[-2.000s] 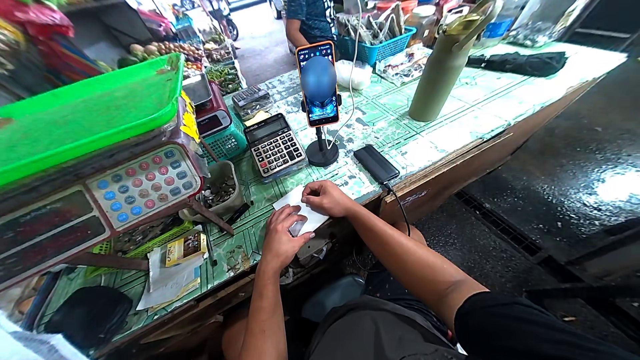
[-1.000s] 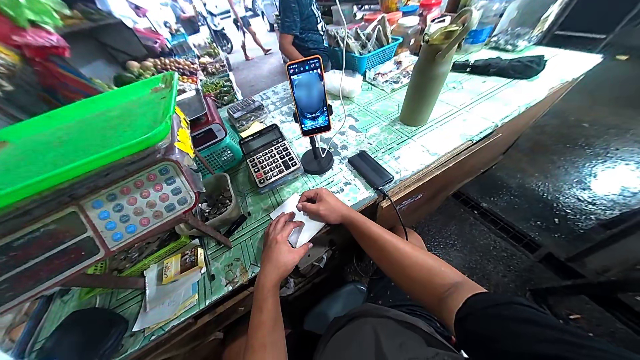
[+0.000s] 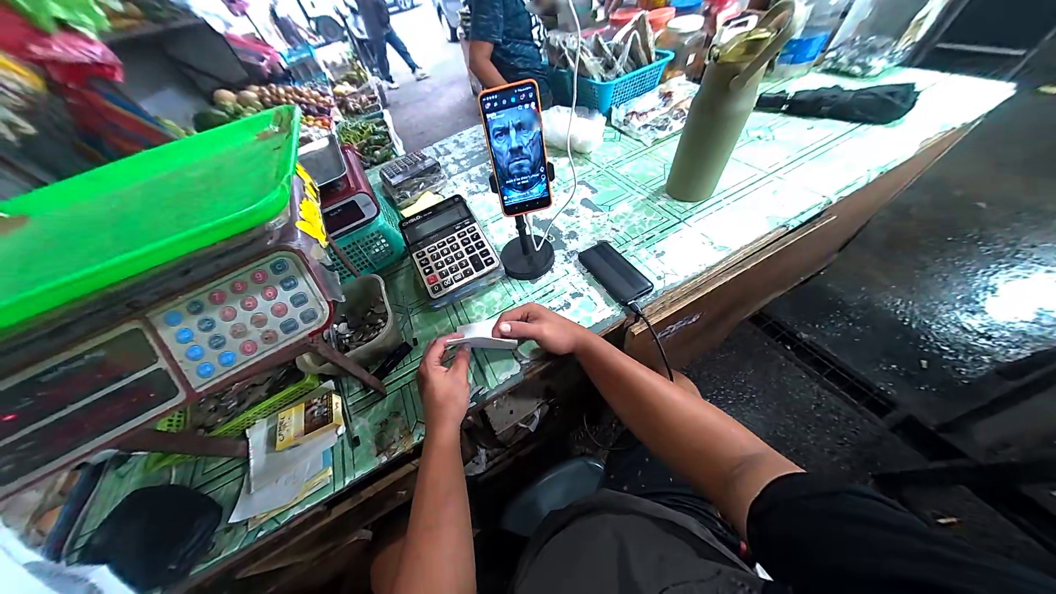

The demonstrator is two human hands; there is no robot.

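Note:
Between my hands, just above the counter's near edge, is a piece of white paper (image 3: 485, 336), seen at a low angle. My left hand (image 3: 445, 375) pinches its left end between thumb and fingers. My right hand (image 3: 540, 327) grips its right end, thumb on top. Beyond them stand a desk calculator (image 3: 452, 252) and a smartphone in an orange case (image 3: 518, 148), upright on a round black stand (image 3: 528, 257). A black power bank (image 3: 615, 273) with a cable lies to the right of the stand.
A weighing scale (image 3: 239, 318) with a green tray (image 3: 148, 223) fills the left. Near it are a tub of coins (image 3: 360, 322) and papers under a small yellow box (image 3: 307, 421). An olive bottle (image 3: 714, 124), a folded umbrella (image 3: 841, 103) and a blue basket (image 3: 610, 87) stand farther back. A person (image 3: 511, 45) is beyond the counter.
The white paper lay flatter on the counter under both hands; now it is raised and held edge-on at its two ends. My left hand has turned to pinch its end.

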